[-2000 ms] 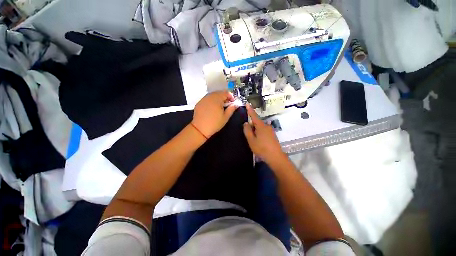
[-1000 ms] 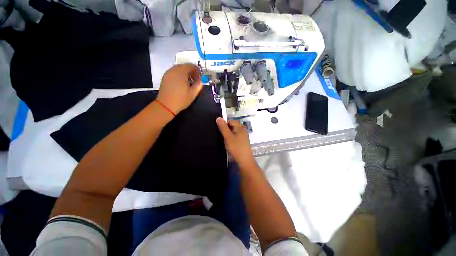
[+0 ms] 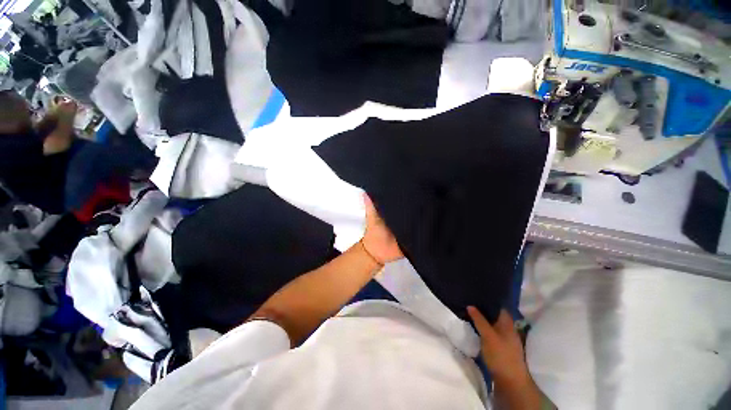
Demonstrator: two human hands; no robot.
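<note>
A black panel (image 3: pixel 457 184) lies over the table's front edge, with a white panel (image 3: pixel 317 172) under it that shows as a border at left and as a narrow strip at right. The panel's top right corner is at the needle area of the overlock machine (image 3: pixel 597 76). My left hand (image 3: pixel 378 234) is at the panel's left front edge, fingers partly under the cloth, holding it. My right hand (image 3: pixel 498 343) holds the panel's lower corner, thumb on top, close to my body.
Another black panel (image 3: pixel 353 60) lies behind at left. Black and white garment bundles (image 3: pixel 192 152) heap at left, with a person (image 3: pixel 48 152) beyond them. A black phone (image 3: pixel 705 210) lies at right on the table. White cloth (image 3: pixel 633 328) hangs below the table's right front.
The view has turned left. My left hand has left the needle area for the panel's left front edge. My right hand has moved down along the seam edge to the lower corner.
</note>
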